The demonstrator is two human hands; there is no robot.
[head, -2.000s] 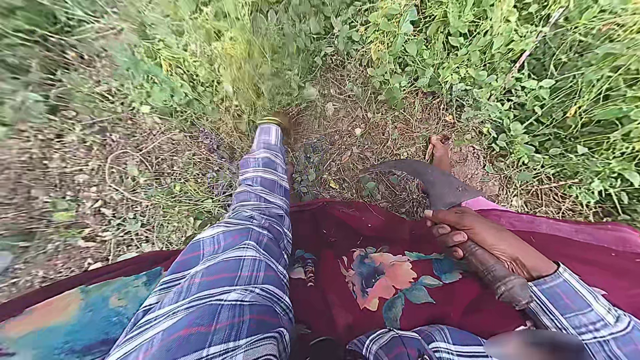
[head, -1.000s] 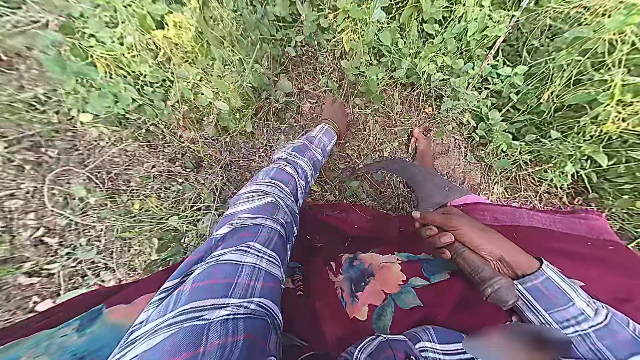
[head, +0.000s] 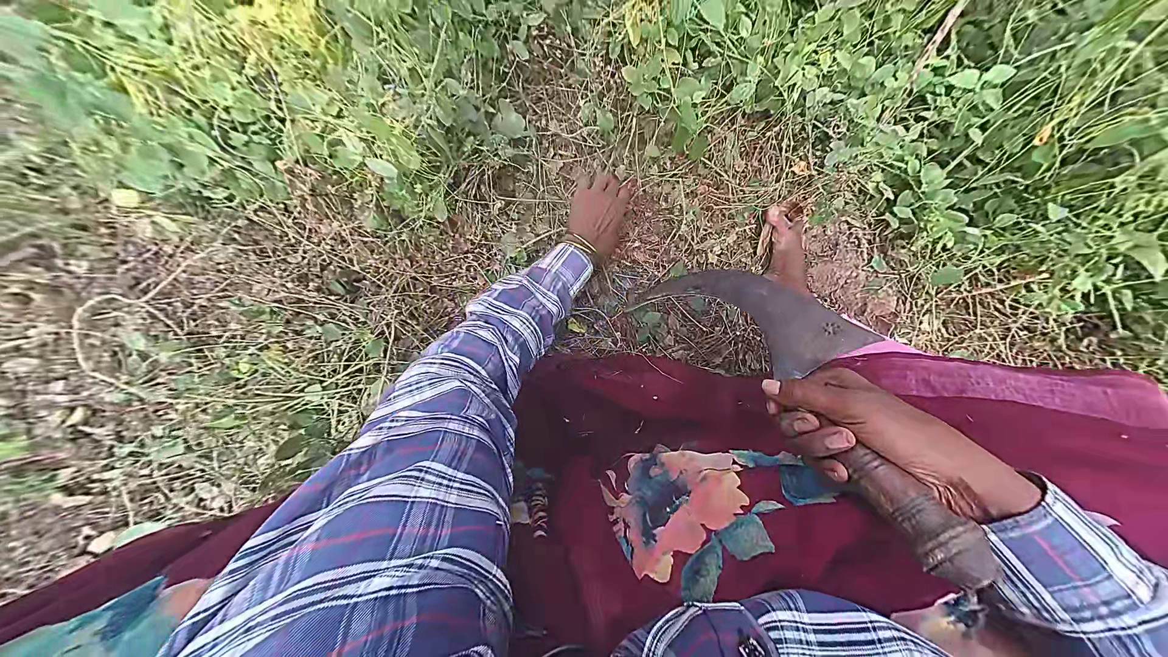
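My right hand [head: 858,424] is closed around the dark wooden handle [head: 912,511] of a sickle, over my lap at the right. The sickle's curved, dark metal blade [head: 785,319] points up and to the left, its tip above the ground. My left arm in a plaid sleeve reaches forward. At its end my left hand [head: 599,214], with a thin yellowish bangle at the wrist, is low over the soil and dry stems. Its fingers are slightly apart, and nothing shows in them. A maroon floral cloth [head: 584,411] covers my lap.
Green leafy plants [head: 967,173] and grass grow ahead and to the right, with more [head: 301,119] at the upper left. Dry stalks and litter [head: 274,274] cover the ground at left. A bare foot [head: 787,246] rests just beyond the blade.
My left hand, mostly hidden behind the sleeve and plants two seconds ago, now shows on the ground, further right and nearer the foot. My right hand keeps hold of the sickle.
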